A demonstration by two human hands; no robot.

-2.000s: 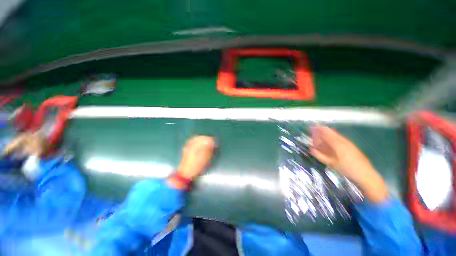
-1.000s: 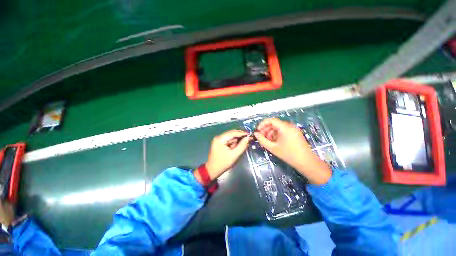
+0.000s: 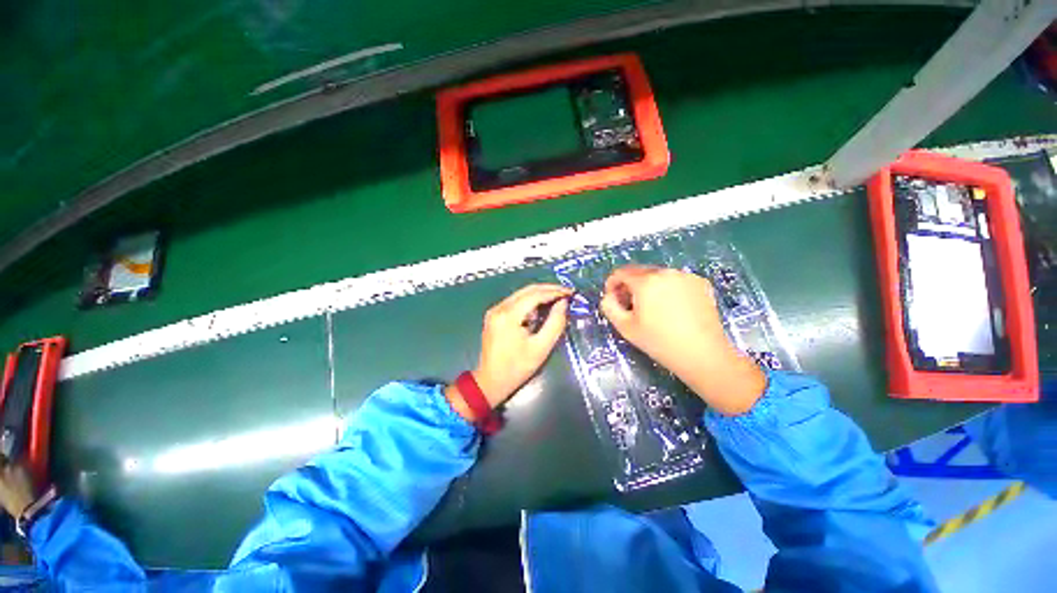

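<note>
My left hand (image 3: 522,339) is over the upper left edge of a clear blister tray (image 3: 657,471), with a tiny dark component (image 3: 571,297) pinched at its fingertips. My right hand (image 3: 672,324) is over the tray's upper part, a short gap to the right of the left fingertips. Its fingers are curled together; whether they hold anything is hidden. A dark red band (image 3: 475,401) is on my left wrist. The tray lies on the dark-green bench, with small dark and silver bits in its pockets.
A tablet unit in an orange frame (image 3: 1021,290) lies right of the tray. Another framed unit (image 3: 457,191) and an unframed tablet assembly (image 3: 123,269) lie on the belt beyond the white rail (image 3: 440,278). At far left, another person's hand (image 3: 16,487) touches an orange frame (image 3: 46,408).
Since one second ago my fingertips have parted slightly, the right hand drawing away to the right. Earlier, my hands were far apart. The view has also shifted and sharpened.
</note>
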